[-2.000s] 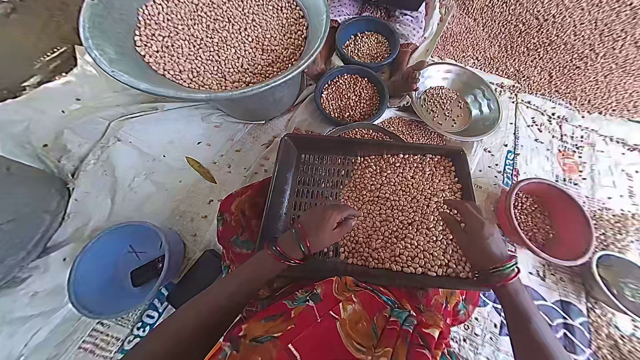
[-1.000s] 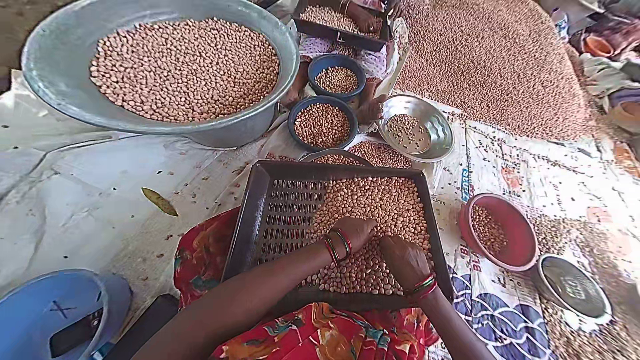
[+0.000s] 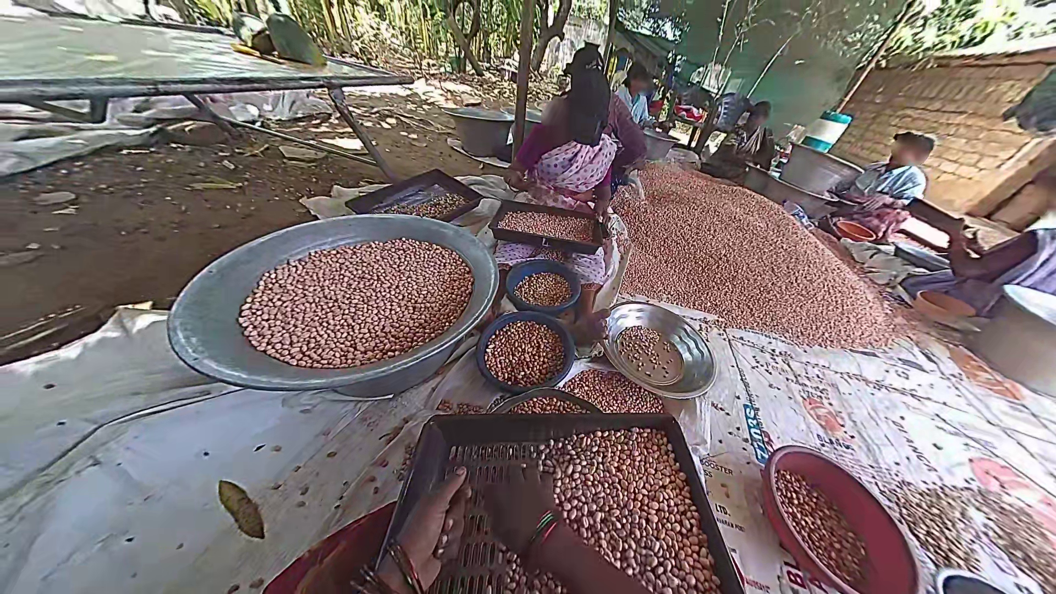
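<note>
A black slotted plastic tray rests on my lap, its right side heaped with brown nuts or seeds. My left hand, wearing bangles, is tilted up over the slotted left side, with a few pale nuts or seeds in its curled fingers. Close beside it, my right hand, with red and green bangles, is palm down over the slots at the edge of the heap; its fingertips are blurred and what lies under them is hidden.
Beyond the tray are a large metal basin of nuts, blue bowls, and a steel bowl. A red bowl stands right. Behind, a person sits with a tray beside a large heap. More people sit farther right.
Both hands have moved from the heap in the tray to its slotted left side, and my left hand has turned up. The view has tilted upward, showing people and the yard.
</note>
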